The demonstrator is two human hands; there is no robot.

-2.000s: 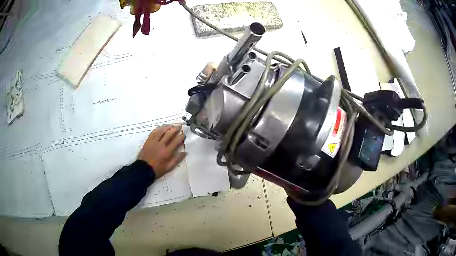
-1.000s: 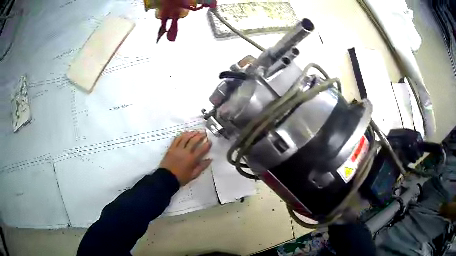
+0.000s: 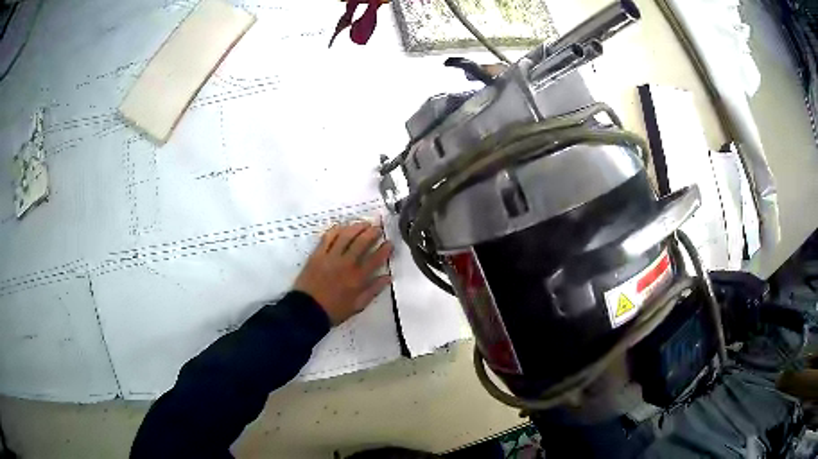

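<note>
The cutting machine point(image 3: 556, 242), silver and black with a looped cord, stands at the right front edge of the marker paper point(image 3: 206, 314). Its blade and base are hidden. My left hand point(image 3: 348, 269) lies flat on the paper just left of the machine, fingers slightly spread, holding nothing. Beside its fingertips a dark cut line runs down to the paper's front edge. My right hand is hidden behind the machine body; only a dark sleeve shows below it.
A pale flat weight point(image 3: 188, 70), a speckled bar point(image 3: 475, 22) and a small speckled block point(image 3: 31, 170) lie on the paper. A dark red cloth strip point(image 3: 361, 20) hangs at the top. Cut pieces point(image 3: 695, 152) and a white roll point(image 3: 740, 116) lie right.
The machine has turned and shifted right in the picture, its tubes now nearer the top right. My left hand has moved right with it. The dark cut line beside the hand shows more clearly.
</note>
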